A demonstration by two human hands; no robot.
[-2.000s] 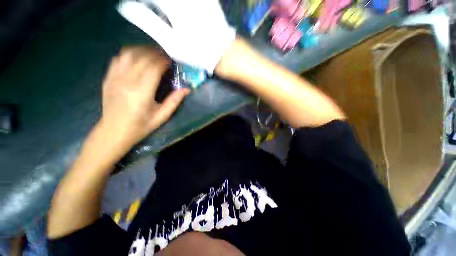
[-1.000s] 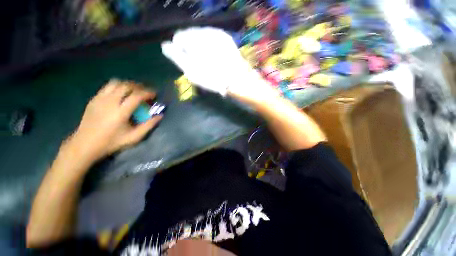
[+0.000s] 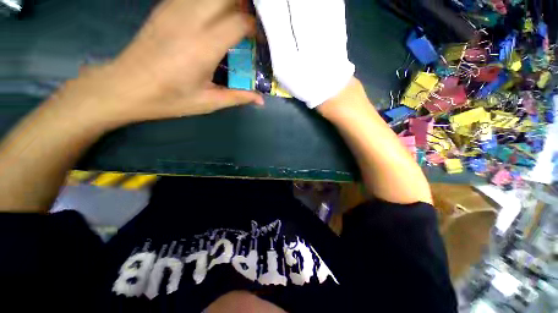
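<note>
My bare left hand [image 3: 177,61] holds a dark glossy part [image 3: 262,61] with a teal binder clip [image 3: 241,65] on it, near the top of the view. The thumb lies under the clip. My right hand [image 3: 306,46], in a white glove, is against the right side of the part. A yellow clip [image 3: 280,90] shows at the glove's lower edge, beside the part. The right fingers are cut off or hidden at the top edge, so their grip on the yellow clip is partly hidden.
A loose pile of mixed-colour binder clips [image 3: 471,116] covers the bench at the right. The green bench edge [image 3: 245,172] runs in front of my body. A brown cardboard box [image 3: 460,229] stands below the bench edge at the right. A dark tray edge shows at the top right.
My hands have come together around the part, after being apart one second ago. The gloved hand has brought the yellow clip to the part. The view has shifted, showing more of the clip pile.
</note>
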